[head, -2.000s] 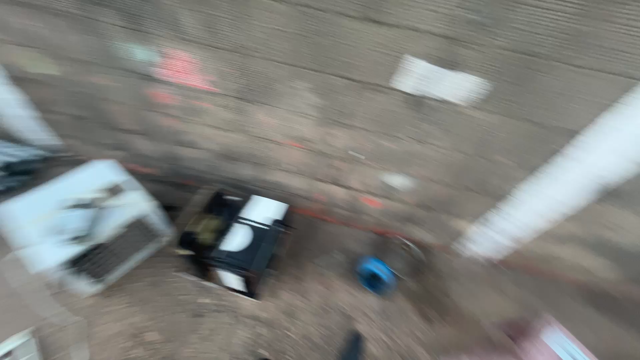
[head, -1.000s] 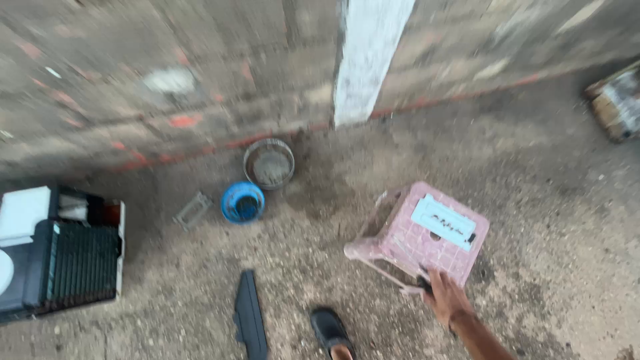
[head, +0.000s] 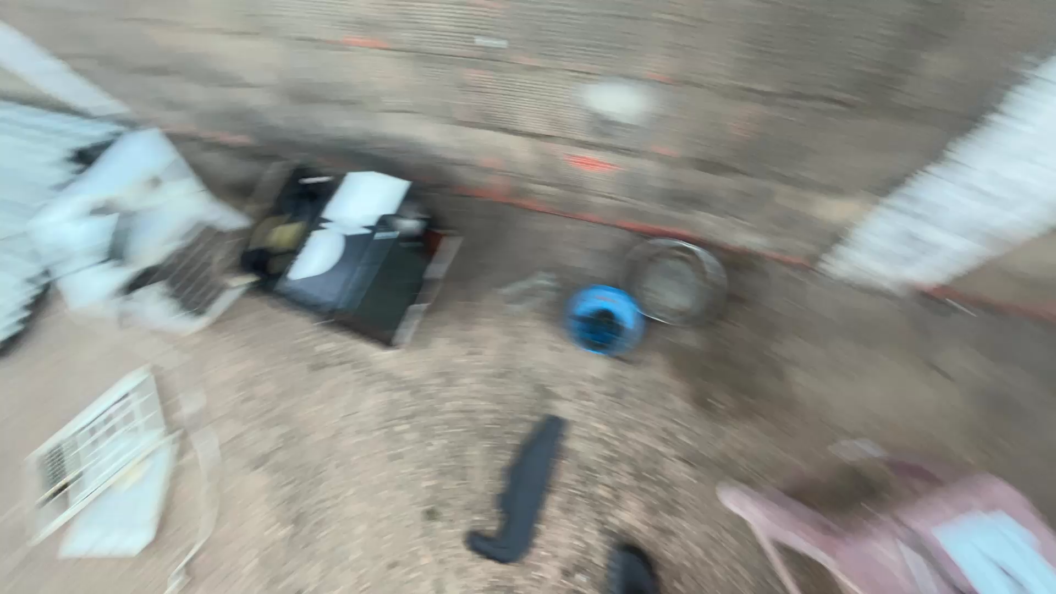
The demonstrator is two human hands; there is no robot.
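Neither of my hands shows in the blurred head view. At the lower right, a pink plastic stool or small chair (head: pixel 891 520) bears a pale sheet (head: pixel 998 549). A long dark plastic piece (head: pixel 528 487) lies on the ground at the lower middle, beside the tip of a dark shoe (head: pixel 631 569). Near the wall, a blue bowl-like container (head: pixel 605 320) stands next to a round metal-looking basin (head: pixel 675 280).
Left of the containers is a black box-like item (head: pixel 363 256) with white parts. Pale casings (head: pixel 140 223) and a white panel (head: pixel 107 462) with a cord lie farther left. A block wall (head: pixel 742 107) and white post (head: pixel 957 181) stand behind.
One second ago a hand was touching the pink stool's edge; it is out of view now. The view has swung left, bringing in the pale casings and white panel.
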